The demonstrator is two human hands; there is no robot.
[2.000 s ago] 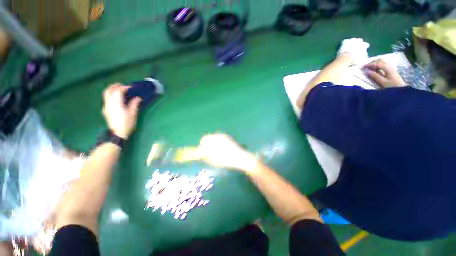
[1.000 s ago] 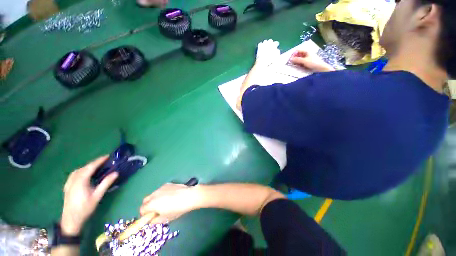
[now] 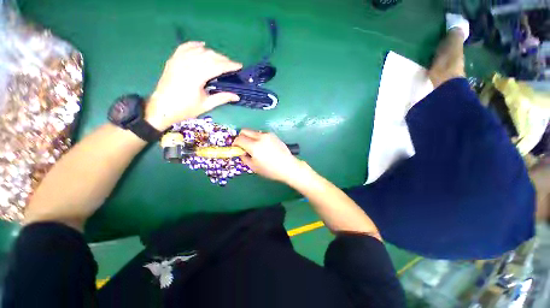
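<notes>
My left hand, with a black watch on its wrist, grips a navy sandal on the green table; its edge is pale at the right end and a thin dark strap trails upward. My right hand is closed around the yellow handle of a hammer. The hammer head, pale on one side and dark on the other, points left and lies over the heap of shiny pink-purple studs. The handle's black end shows right of my right hand.
A large clear bag of copper-pink studs lies at the left. A neighbour in a navy shirt is at the right, an arm over a white sheet. A crumpled yellow bag is beyond. The table's near edge runs in front of my body.
The view has shifted. My left hand still holds the sandal, now above the stud heap. My right hand keeps the hammer; its head is still over the heap. The waiting pieces at the back have mostly left the view.
</notes>
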